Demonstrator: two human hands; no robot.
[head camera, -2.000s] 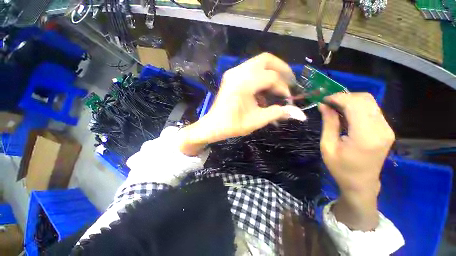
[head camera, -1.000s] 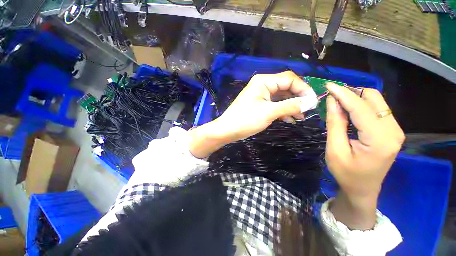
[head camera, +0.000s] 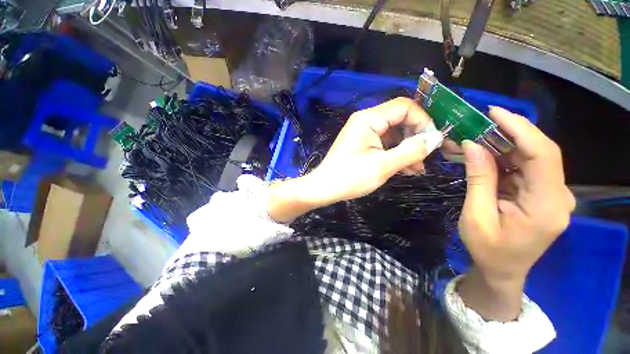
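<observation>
My right hand holds a green circuit board by its lower right end, between thumb and fingers. The board is tilted, with silvery connectors at both ends. My left hand pinches thin wire ends against the middle of the board; its thumb tip has a whitish covering. The cable behind the wires is mostly hidden by my left hand. The soldering iron points down over the bench edge, above the board and not touching it.
A blue bin of black cables lies under my hands. At left, another bin holds black cables with green boards. An empty-looking blue bin is at right. The bench edge curves across the top. A blue stool and cardboard box stand left.
My right hand has moved from the wires to the board's right end and now grips it. The board is lifted and more exposed. My left hand stays pinched near the wires.
</observation>
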